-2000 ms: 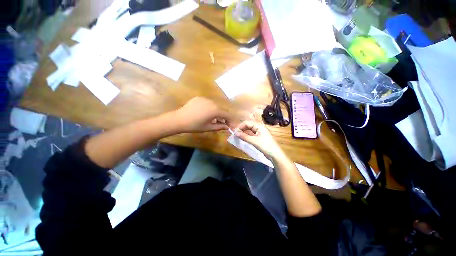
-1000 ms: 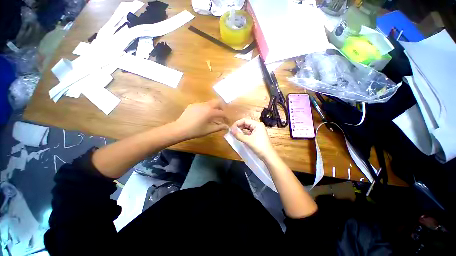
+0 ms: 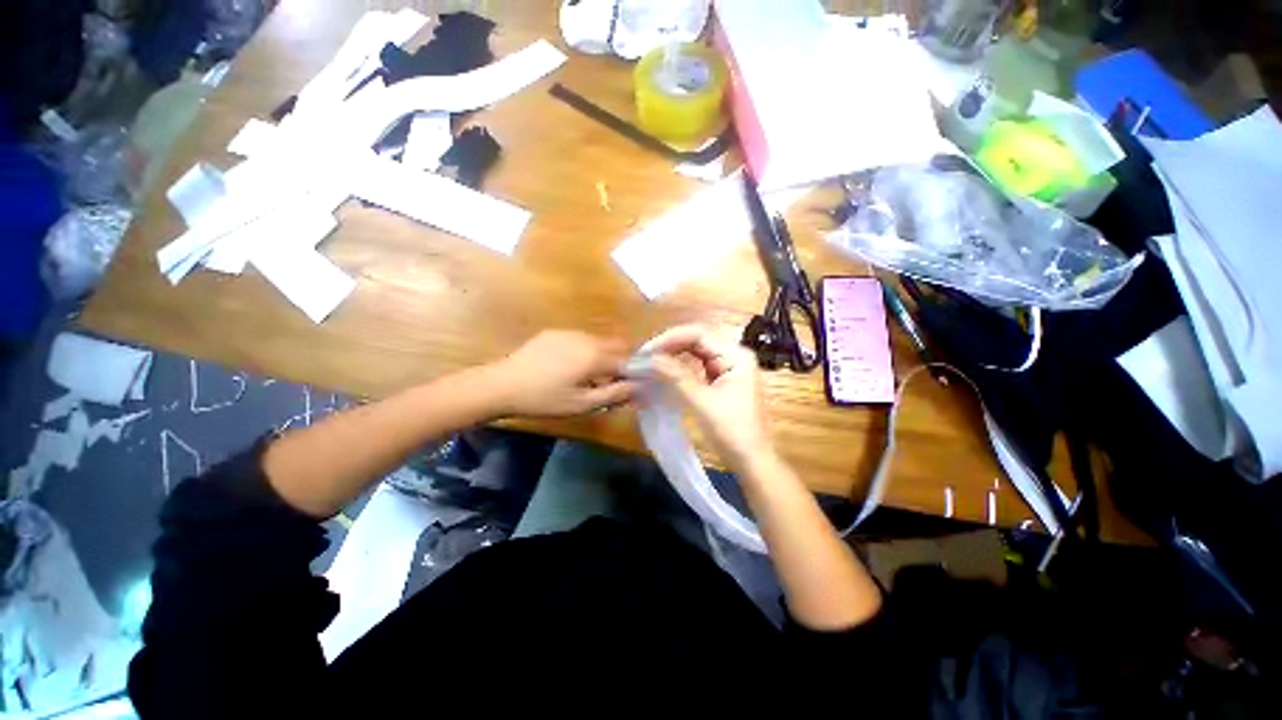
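A long white strip (image 3: pixel 683 471) hangs in a curve from my hands over the table's front edge, passes under my right forearm and loops up onto the table at right. My left hand (image 3: pixel 570 374) and my right hand (image 3: pixel 714 387) meet at the strip's upper end, both pinching it with the fingertips. The exact grip is small and blurred. Black shears (image 3: pixel 782 288) lie beside a phone (image 3: pixel 856 339) with a lit pink screen, right of my right hand.
White strips (image 3: pixel 302 190) lie heaped at the table's left with black scraps (image 3: pixel 473 153). A yellow tape roll (image 3: pixel 681 93), a red-edged box (image 3: pixel 744 106), a white piece (image 3: pixel 683 239) and a clear plastic bag (image 3: pixel 984 232) lie behind. The wooden table (image 3: pixel 464 303) ends just before my body.
The strip now bows in a wider curve below my hands. My left fingers have come down against the strip's end, close to my right fingers. The loop at right has shifted.
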